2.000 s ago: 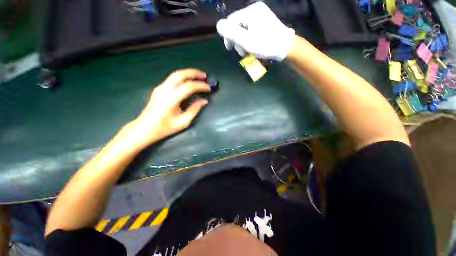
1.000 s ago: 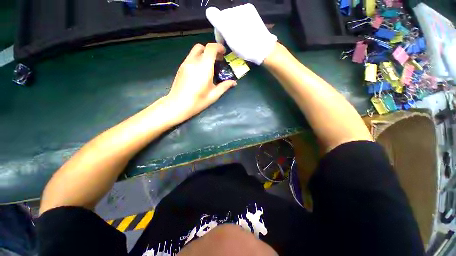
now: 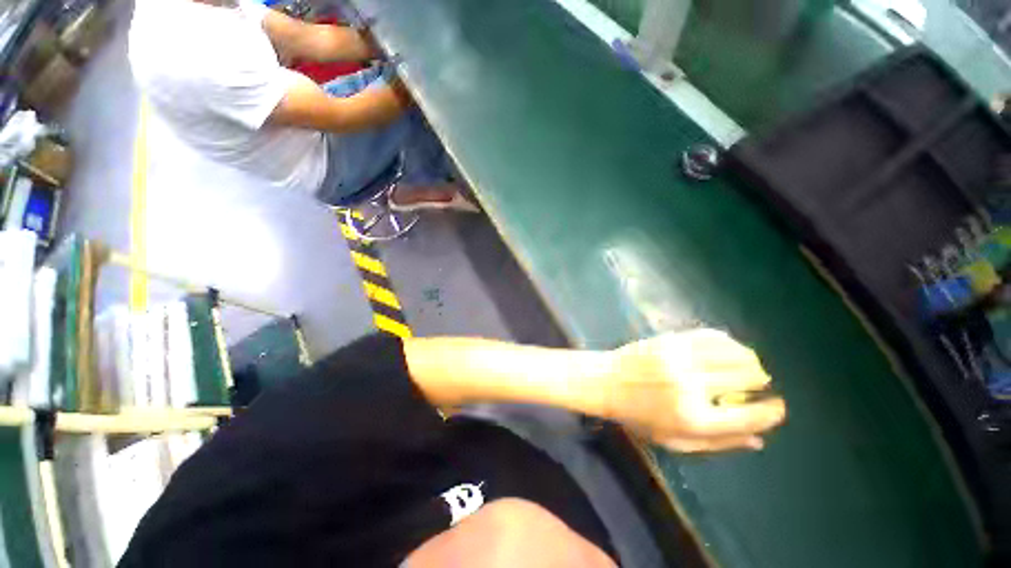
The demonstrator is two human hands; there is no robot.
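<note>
My left hand [image 3: 693, 388] is bare and rests over the dark-green bench [image 3: 565, 166], near its front edge. Its fingers are curled, and a small dark spot shows between them; whether it is a held part or only a gap cannot be told. My right hand is out of the picture. A small dark shiny part [image 3: 701, 162] lies on the bench beside the tray. Binder clips [image 3: 951, 291], blue and yellow with silver handles, stand in the black compartment tray [image 3: 820, 216] at the right.
A person in a white shirt [image 3: 216, 83] sits at the bench's front side, upper left, hands near the edge. A metal rail [image 3: 710, 117] with an upright post [image 3: 663, 33] runs along the far side. Shelving with stacked items [image 3: 133, 355] stands at lower left, beyond black-yellow floor tape [image 3: 377, 291].
The view has swung far to the left. My gloved right hand, its yellow clip and the loose clip pile have left the picture. My left hand is now apart from them, fingers curled.
</note>
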